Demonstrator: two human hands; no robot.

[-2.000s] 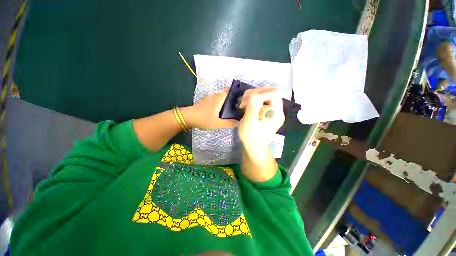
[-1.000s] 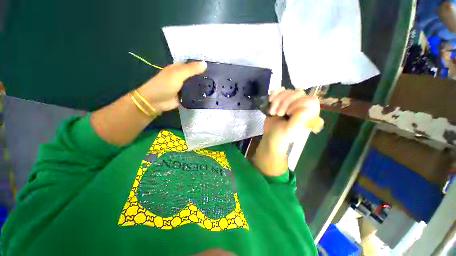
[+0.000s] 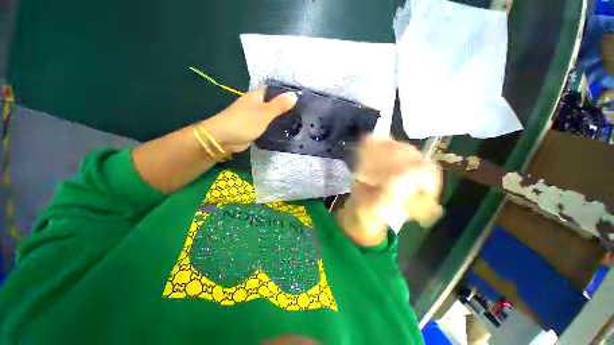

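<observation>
A black socket panel [image 3: 330, 124] with round socket faces in a row is held over a white textured mat [image 3: 323, 60]. My left hand [image 3: 252, 118] grips its left end, thumb on top. A thin yellow wire [image 3: 217, 83] sticks out past my left hand. My right hand [image 3: 397, 178] is motion-blurred at the panel's right end; whether it touches the panel or holds a small piece cannot be told.
A loose white sheet [image 3: 454, 71] lies right of the mat on the dark green table [image 3: 134, 60]. A chipped cream-painted frame [image 3: 559, 202] runs along the right. Blue and brown items [image 3: 518, 269] lie beyond it at the lower right.
The panel was upright in both hands at first, then turned with its sockets up. Since then, panel and left hand show slightly further right in the view, and the right hand has become blurred.
</observation>
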